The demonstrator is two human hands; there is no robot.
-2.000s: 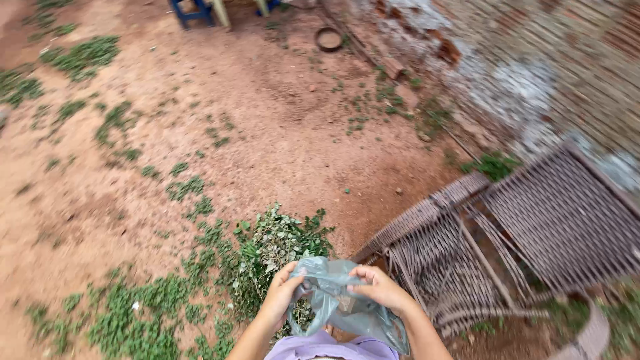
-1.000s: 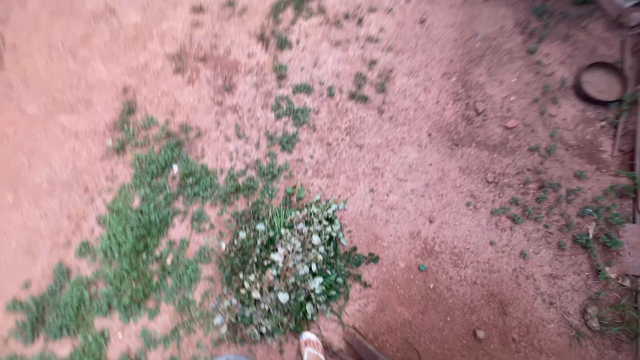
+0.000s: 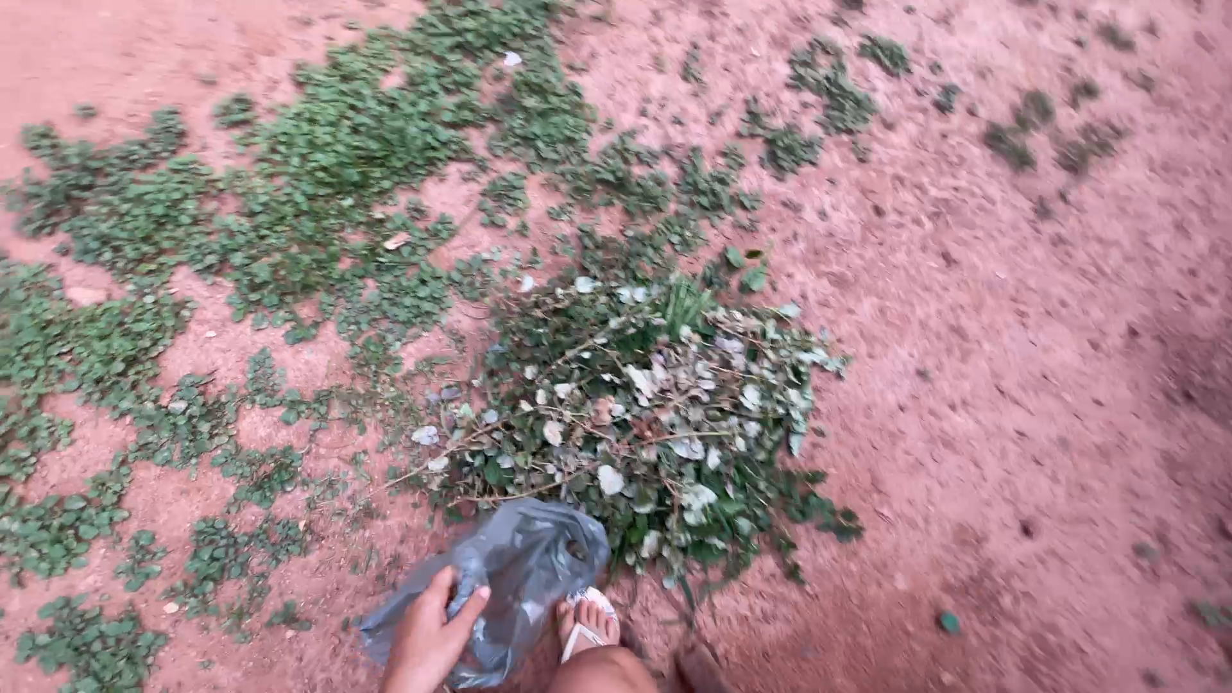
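Observation:
My left hand [image 3: 435, 621] grips a grey translucent plastic bag [image 3: 525, 558] near the bottom of the view, its thumb and fingers closed on the film. The bag hangs partly open just in front of a heap of cut leafy stems [image 3: 654, 414], some green, some pale and dry. Its far edge is at the heap's near side. My right hand is out of view.
Low green weeds [image 3: 356, 144] spread over the reddish dirt ground [image 3: 1011, 385] on the left and at the top. My sandalled foot [image 3: 589, 621] stands beside the bag. A small green object [image 3: 949, 622] lies at the lower right.
Two seconds ago both hands held the bag; now only my left hand is seen on it. The view has turned down toward the heap, and the woven chair is no longer in view.

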